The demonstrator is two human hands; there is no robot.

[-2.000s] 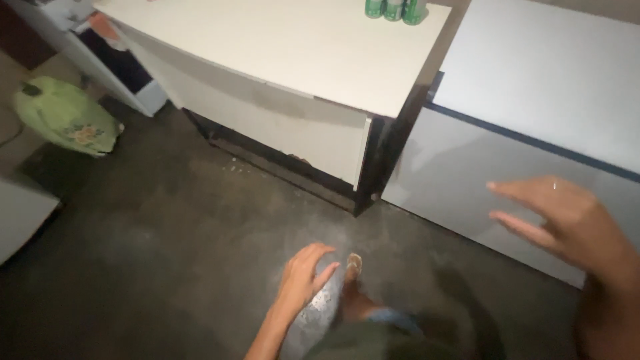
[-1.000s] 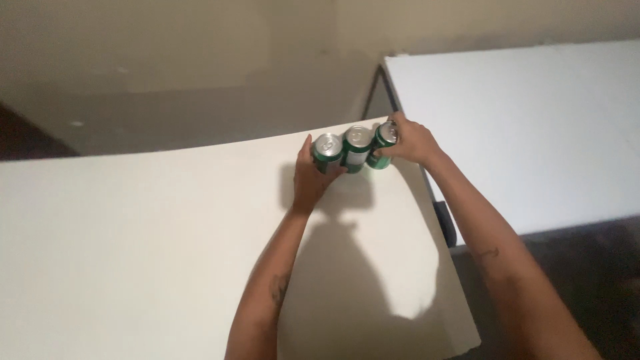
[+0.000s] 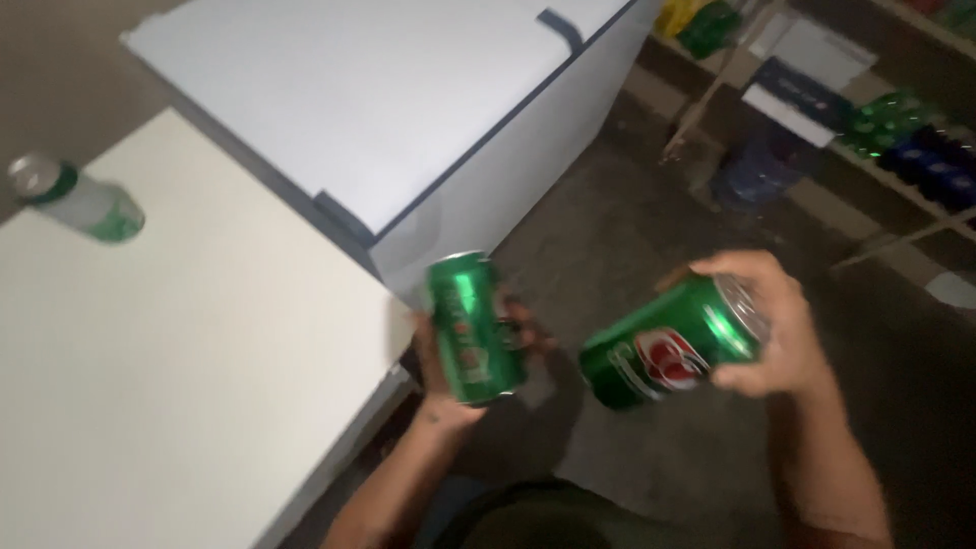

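My left hand point(image 3: 450, 396) holds a green drink can point(image 3: 474, 328) roughly upright, just off the corner of the white tabletop point(image 3: 191, 366). To its right, my right hand point(image 3: 770, 328) grips a second green can point(image 3: 663, 343) by its top end, tilted so that its silver lid faces up and right. Red fruit artwork shows on that can's side. A third can point(image 3: 80, 200), green and whitish with a silver top, stands on the tabletop at the far left. The picture is blurred by motion.
A white chest freezer point(image 3: 366, 91) with dark hinges or handles adjoins the table. At the upper right, shelves point(image 3: 915, 194) hold green bottles point(image 3: 888, 122), dark blue bottles point(image 3: 934, 168) and a box point(image 3: 801, 99). Dark floor point(image 3: 564, 221) lies between.
Two cans that stood in the row on the tabletop are now lifted, one in each hand. The third remains on the table. The view has swung to the right.
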